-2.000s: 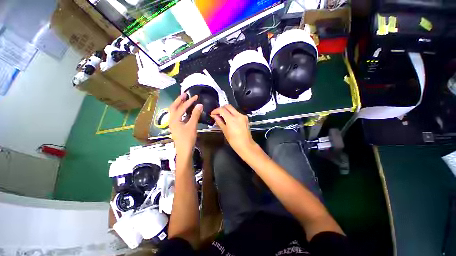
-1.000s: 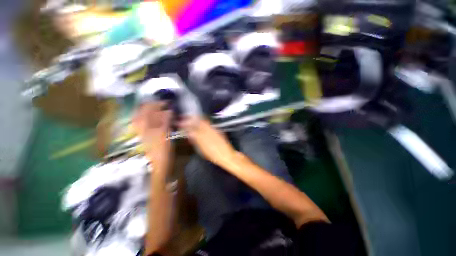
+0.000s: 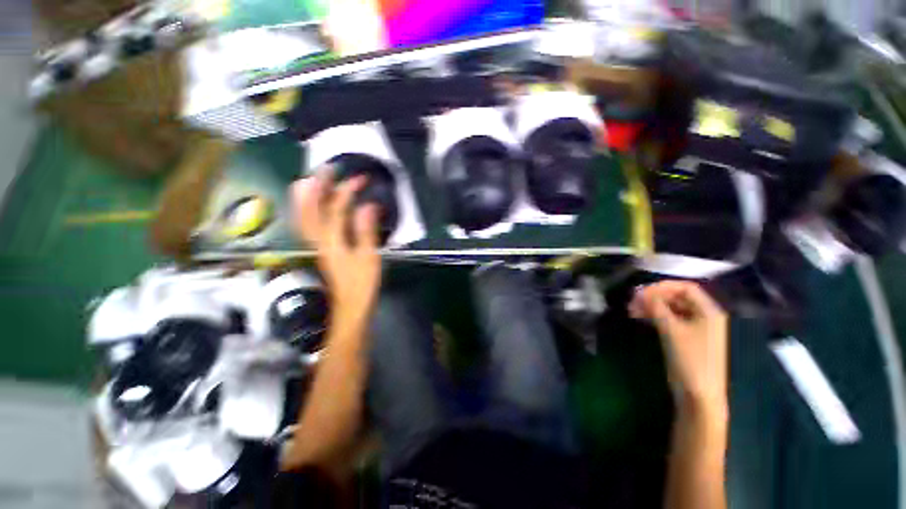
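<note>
Three white-hooded dome cameras with black balls lie in a row on the green bench. My left hand point(image 3: 341, 221) rests on the left dome camera point(image 3: 374, 189), fingers spread over its black ball. The middle dome camera point(image 3: 477, 181) and the right dome camera point(image 3: 558, 164) lie untouched. My right hand point(image 3: 685, 316) is off to the right, past the bench's end, with its fingers curled together. The picture is blurred, so I cannot tell whether it holds anything small.
A carton of white and black camera units point(image 3: 248, 383) stands at lower left. A yellow tape roll point(image 3: 246, 215) lies at bench left. A monitor point(image 3: 462, 22) stands behind the keyboard point(image 3: 397, 104). A black case point(image 3: 765, 104) is at right, with a white strip point(image 3: 815, 390) on the right bench.
My right hand has left the left camera and moved far right. My left hand stays at that camera. The view has shifted, with more of the right side showing.
</note>
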